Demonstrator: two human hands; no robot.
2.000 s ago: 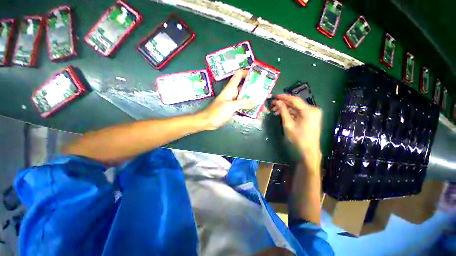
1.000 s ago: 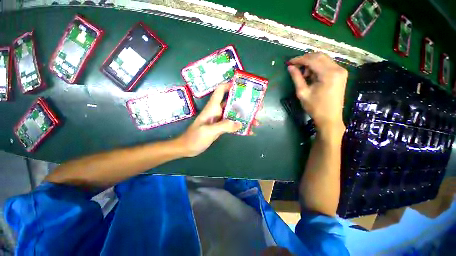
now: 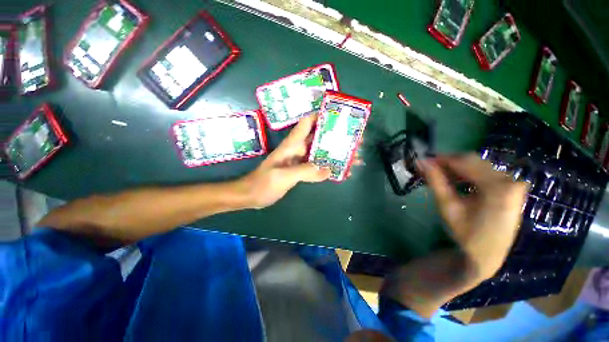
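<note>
My left hand (image 3: 284, 167) holds a red-rimmed phone body (image 3: 339, 135), green board and silvery patches facing up, above the bench. My right hand (image 3: 477, 207) is blurred, to the right of it, with its fingertips on a dark, blurred back housing (image 3: 420, 135). Another black back housing (image 3: 400, 168) lies beside it on the bench, partly covered. Two phone bodies lie left of the held one, one (image 3: 294, 95) partly behind it and one (image 3: 219, 138) lower left. A tiny red part (image 3: 403, 99) lies on the bench.
A phone with black housing (image 3: 189, 61) and several phone bodies (image 3: 105, 41) lie at left. A worn pale rail (image 3: 374, 50) separates the bench from the belt, which carries several phones (image 3: 496, 41). A glossy black blister tray (image 3: 534, 240) is at right, with cardboard below.
My right hand has moved from near the rail down and right, towards the tray. The tiny red part now shows on the bench. My left hand still holds the phone body.
</note>
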